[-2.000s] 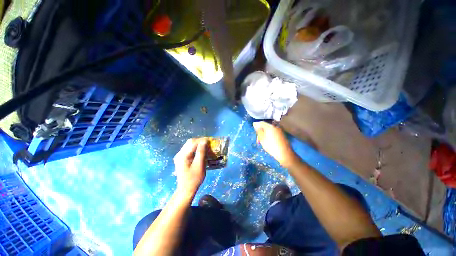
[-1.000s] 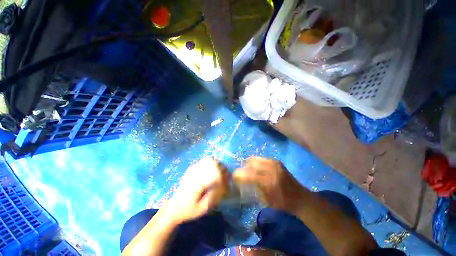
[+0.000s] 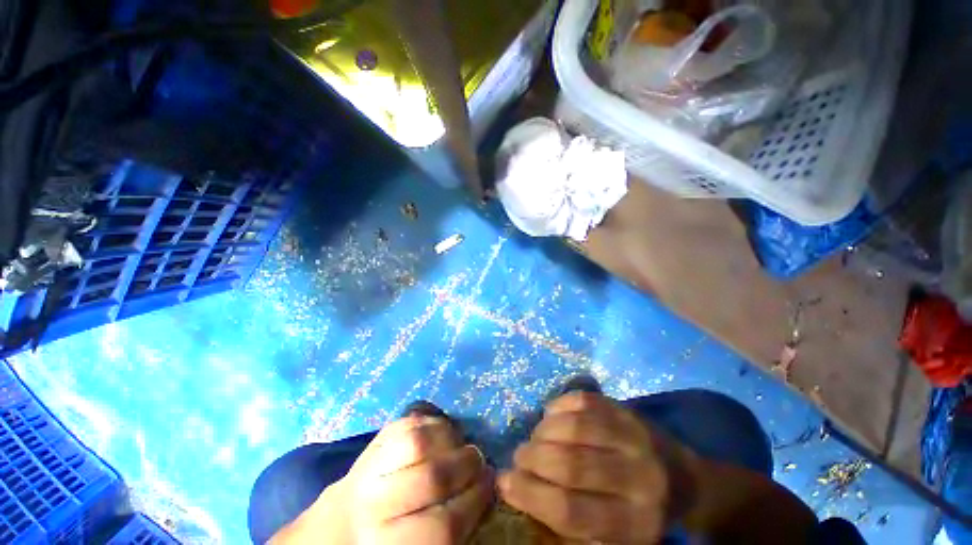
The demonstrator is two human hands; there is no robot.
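My left hand (image 3: 421,484) and my right hand (image 3: 584,474) are close together over my knees at the bottom of the view, fingers curled, knuckles up. A snack packet (image 3: 514,529), of which only a dull yellow-brown part shows low between the hands, is pinched between them. The fingers and the picture's lower edge hide most of it, so I cannot tell whether it is torn open.
A blue slatted crate (image 3: 160,240) stands left, another (image 3: 48,458) lower left. A yellow container (image 3: 373,80) is at the top. Crumpled white paper (image 3: 560,179) lies beside a white basket (image 3: 735,176) of clear bags. A red bag (image 3: 938,339) is right. Scraps litter the blue floor (image 3: 362,351).
The packet was in my left hand, with my right hand reaching near the white paper. My right hand came back to my left, and both moved down towards my lap with the packet between them.
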